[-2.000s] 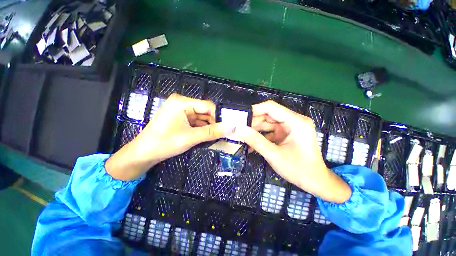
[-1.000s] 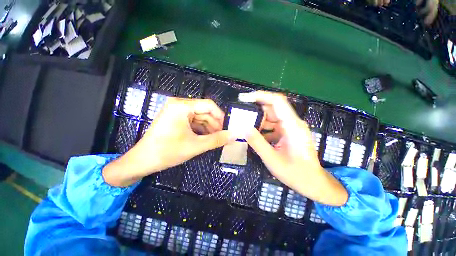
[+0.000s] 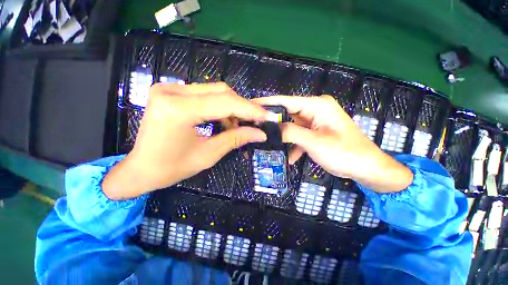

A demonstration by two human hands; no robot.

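A black phone housing with a blue circuit board (image 3: 269, 170) in its lower end is held upright in the picture, above the blister tray. My left hand (image 3: 189, 131) has its thumb and fingers at the upper left of the housing, partly over its window end. My right hand (image 3: 328, 133) grips the upper right edge of the housing. A small pale, yellowish spot shows between the fingertips at the top. The fingers hide most of the upper end, so I cannot tell how the display module sits.
The glossy black blister tray (image 3: 220, 192) holds housings with pale keypads in several pockets. A matt black tray (image 3: 72, 111) and a parts bin are at left. White-grey modules (image 3: 177, 13) lie on the green mat. More strips (image 3: 478, 172) are at right. Small black parts (image 3: 454, 58) lie upper right.
The white square and the pale-backed piece below it no longer show; the blue board is visible instead. My left fingers have moved over the housing's upper end. The camera view has shifted.
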